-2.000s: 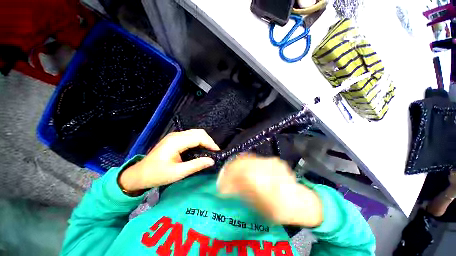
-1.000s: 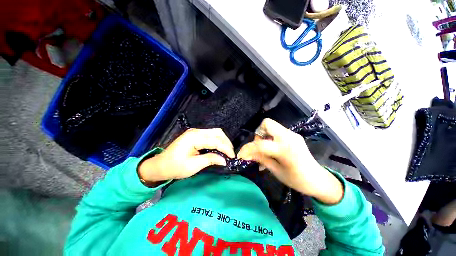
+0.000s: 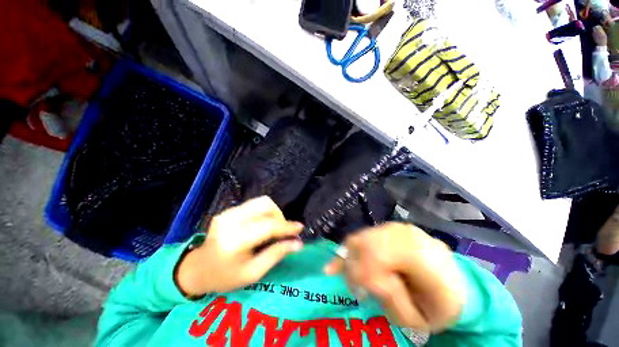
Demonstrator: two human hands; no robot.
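Note:
The black garment [image 3: 282,159] lies over my lap. Its white-flecked braided trim [image 3: 349,196] runs from my left hand up to a small whitish clip [image 3: 405,139] at the table edge. My left hand [image 3: 241,247] is at the near end of the trim, thumb and forefinger closed on the garment edge. My right hand [image 3: 400,274] is to the right, apart from the trim and blurred, with its fingers curled and a small pale band on one finger. Whether it holds a needle or thread cannot be seen.
The white table [image 3: 522,213] holds a black phone [image 3: 326,17], blue-handled scissors [image 3: 360,57] and a yellow striped bundle [image 3: 444,78]. Another black garment piece [image 3: 573,149] lies at the right, near another person's arm. A blue crate [image 3: 220,146] of black pieces stands on the floor at left.
My right hand has moved away from the trim, right and down. The trim between my left hand and the clip is uncovered again. The view has shifted, so the table things appear further left.

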